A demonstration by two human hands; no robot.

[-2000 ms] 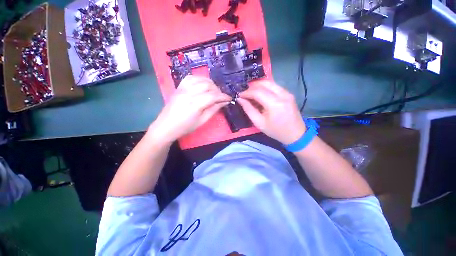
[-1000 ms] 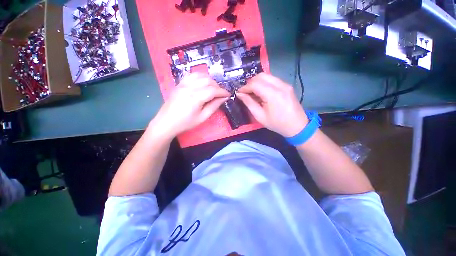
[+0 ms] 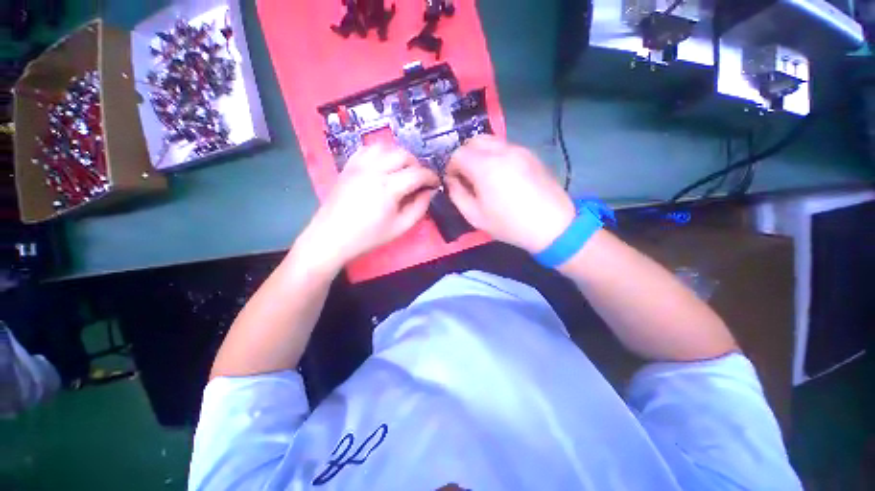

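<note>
A black mechanical assembly (image 3: pixel 408 110) with a square opening lies on the red mat (image 3: pixel 393 257); its grip-like arm (image 3: pixel 447 217) points toward me. My left hand (image 3: pixel 376 197) is bent over its near left side, thumb and fingertip together at the base of the arm. My right hand (image 3: pixel 503 192) is opposite, its fingertips bent in close to the left ones. A tiny light spot shows between the fingertips; whether it is a separate small part cannot be told. A blue strap (image 3: pixel 574 235) is on my right wrist.
Loose small black parts (image 3: pixel 363 16) lie at the mat's far end. At left are an open brown carton (image 3: pixel 123 115) of red-and-silver parts and a white tray (image 3: pixel 251 96) of small metal parts. Two screw feeders (image 3: pixel 734 72) stand at far right, with black cables (image 3: pixel 715 177) near them.
The view has shifted slightly. My right hand has turned inward and its fingers are more curled over the assembly. My left hand stays at the base of the arm.
</note>
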